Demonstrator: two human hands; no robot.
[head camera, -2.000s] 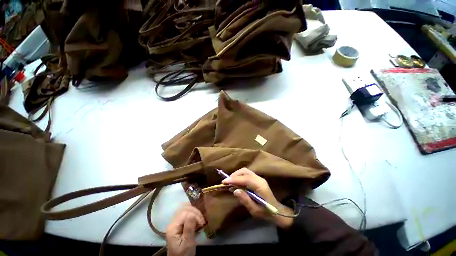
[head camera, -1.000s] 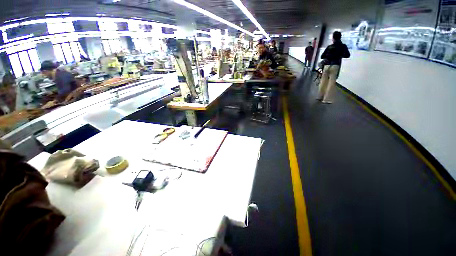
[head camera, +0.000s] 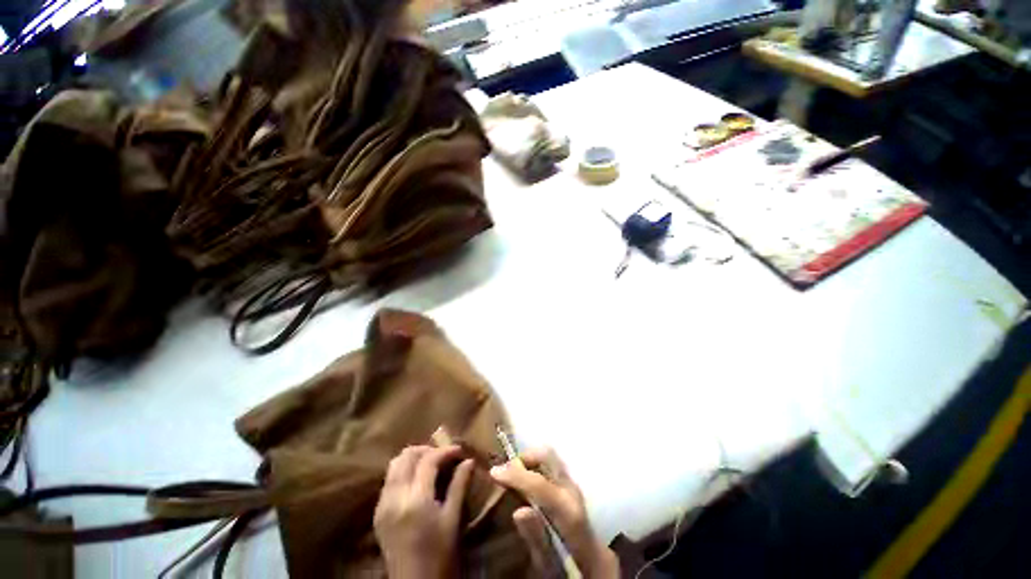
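Observation:
A brown cloth bag lies on the white tabletop near its front edge, its straps trailing to the left. My left hand pinches the bag's cloth near its right side. My right hand holds a slim pen-shaped tool, its thin tip pointing up and away, close to the bag's right edge. Whether the tip touches the cloth cannot be told. The picture is somewhat blurred. The lower parts of the bag and both hands are cut off by the bottom edge.
A tall brown bag stack stands at the far left, with heaped bags beside it. Behind are pale cloth, a tape roll, a black adapter, a stained board and gold-coloured loops. A thin cord trails right.
The view swung up to the aisle, with both hands out of sight, then came back down. Compared with the oldest frame, my left hand is now closer to my right, gripping the bag's right part.

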